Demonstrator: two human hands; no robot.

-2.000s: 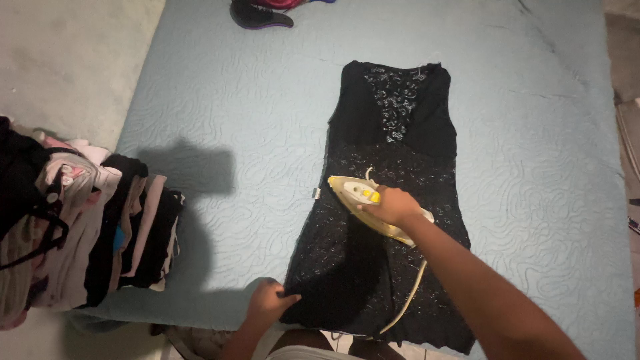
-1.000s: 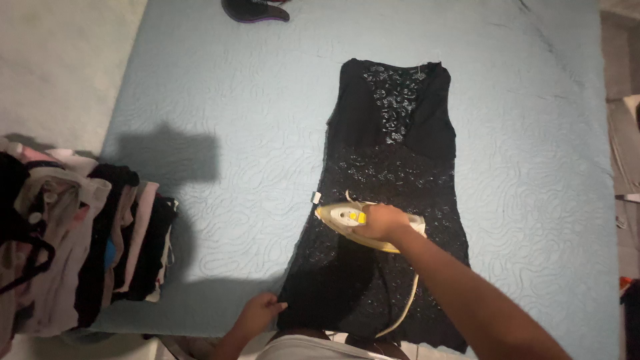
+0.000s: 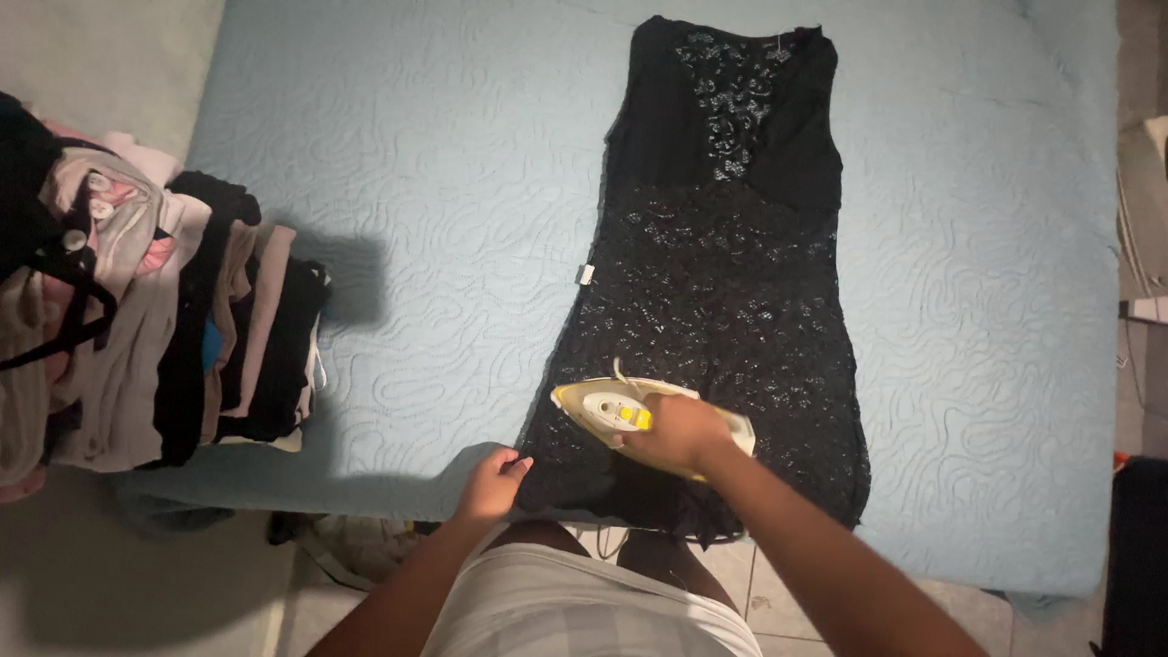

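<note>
A black lace dress [image 3: 712,265] lies flat, with its neckline at the far side and its hem at the near edge of the surface. On its lower skirt rests a yellow and white clothes iron [image 3: 593,409], its tip pointing left. My right hand [image 3: 680,427] is closed around the iron's handle. At the lower left corner of the skirt is my left hand [image 3: 495,482], thumb and fingers near together at the fabric edge; whether it pinches the cloth cannot be told. A small white tag [image 3: 585,274] sticks out from the dress's left side seam.
A light blue quilted cover [image 3: 438,228] spreads under the dress. At the left stands a tall stack of folded clothes [image 3: 173,319], with a black strap hanging over it. Tiled floor [image 3: 785,593] shows below the near edge, and a dark object [image 3: 1136,557] stands at the lower right.
My right hand has moved the iron down the skirt, nearer the hem. My left hand stays by the skirt's lower left corner. The view has shifted, and the dark object at the top has left it.
</note>
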